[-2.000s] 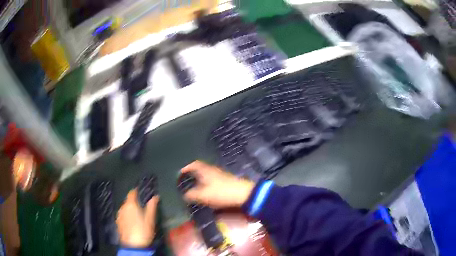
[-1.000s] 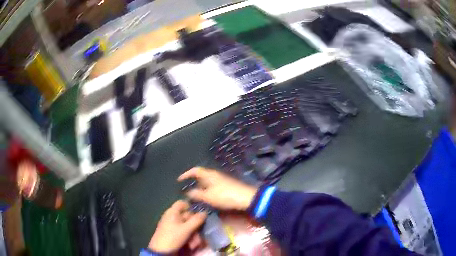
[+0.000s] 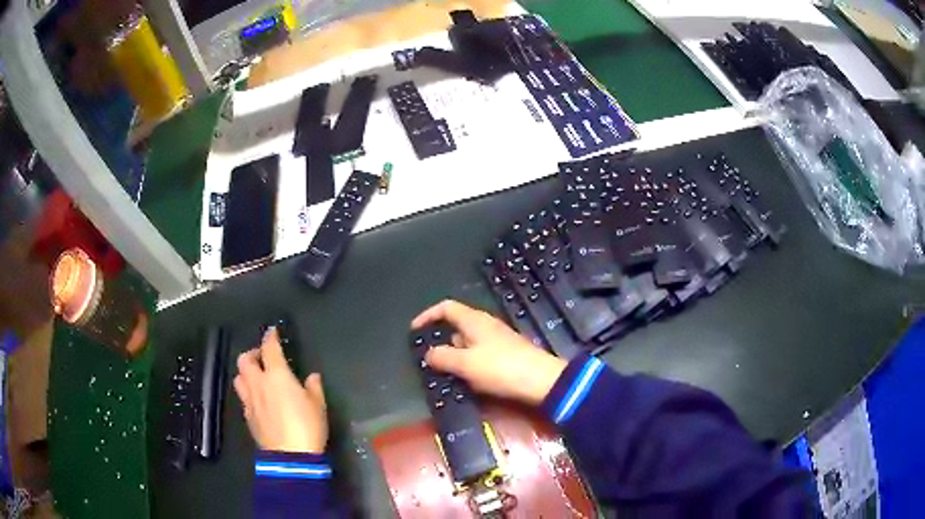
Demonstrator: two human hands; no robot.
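My right hand point(image 3: 485, 350) holds the upper end of a black remote control point(image 3: 464, 431), thumb on its buttons. The remote's lower end lies on the yellow metal block point(image 3: 494, 446) of the red-brown test fixture point(image 3: 413, 471). My left hand point(image 3: 281, 397) is over another dark remote point(image 3: 276, 332) on the mat, fingertips on its upper end; most of it is hidden, so I cannot tell if it is gripped. More remotes point(image 3: 183, 400) lie left of my left hand.
Overlapping remotes point(image 3: 619, 253) cover the mat at right. Behind, a white sheet point(image 3: 390, 182) holds black pieces, a phone-like slab point(image 3: 250, 213) and a navy label sheet point(image 3: 578, 96). A clear bag point(image 3: 837, 162) lies far right, an amber jar point(image 3: 96, 299) left, a blue tote point(image 3: 882, 405) lower right.
My left hand has moved left, from beside my right hand at the fixture to the remote on the mat. My right hand has shifted slightly right and up in view, still at the fixture.
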